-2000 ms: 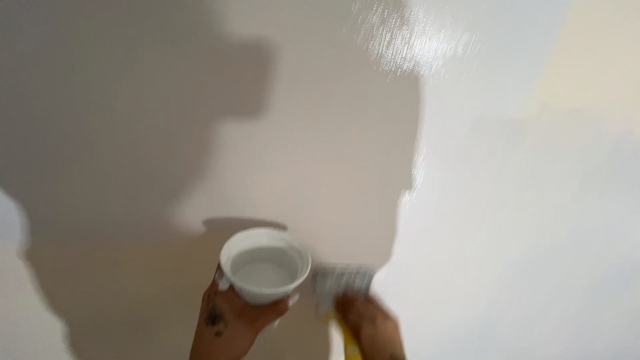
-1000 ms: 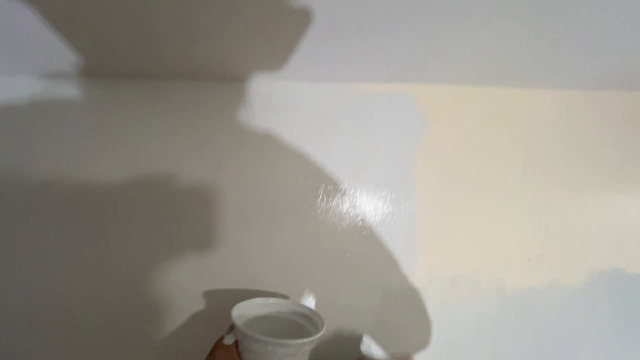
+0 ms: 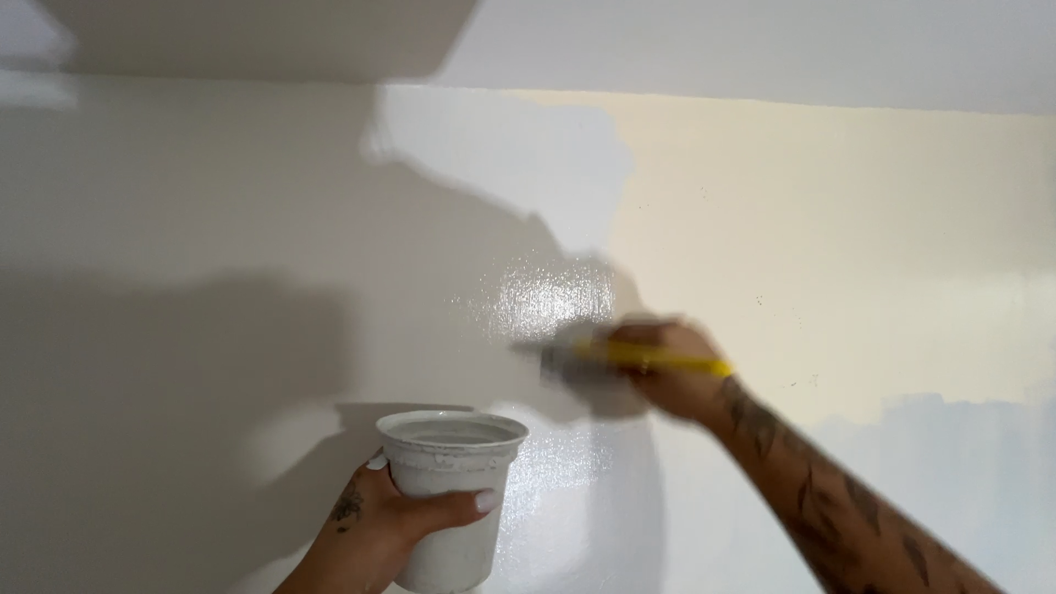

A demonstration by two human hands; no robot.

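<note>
At the lower middle, my left hand [image 3: 396, 516] is wrapped around a white plastic paint cup [image 3: 452, 503], held upright with its rim spattered. Light paint shows inside it. Right of and above the cup, my right hand [image 3: 672, 363] grips the yellow handle of a paintbrush [image 3: 610, 353], blurred by motion. The bristles point left, close to the wall [image 3: 462, 247]; whether they touch it is unclear. Wet, shiny pale paint [image 3: 557, 293] glistens just above the brush. The hands are apart from each other.
The ceiling edge [image 3: 709, 97] runs across the top of the wall. Cream-coloured wall [image 3: 825, 247] lies to the right, with a pale bluish painted patch [image 3: 949, 445] beneath it. Large shadows fall across the left side and behind the cup.
My right hand, low beside the cup two seconds ago, is now higher and further right with the brush at the wall. The view has tilted up since that first frame. The cup remains in my left hand.
</note>
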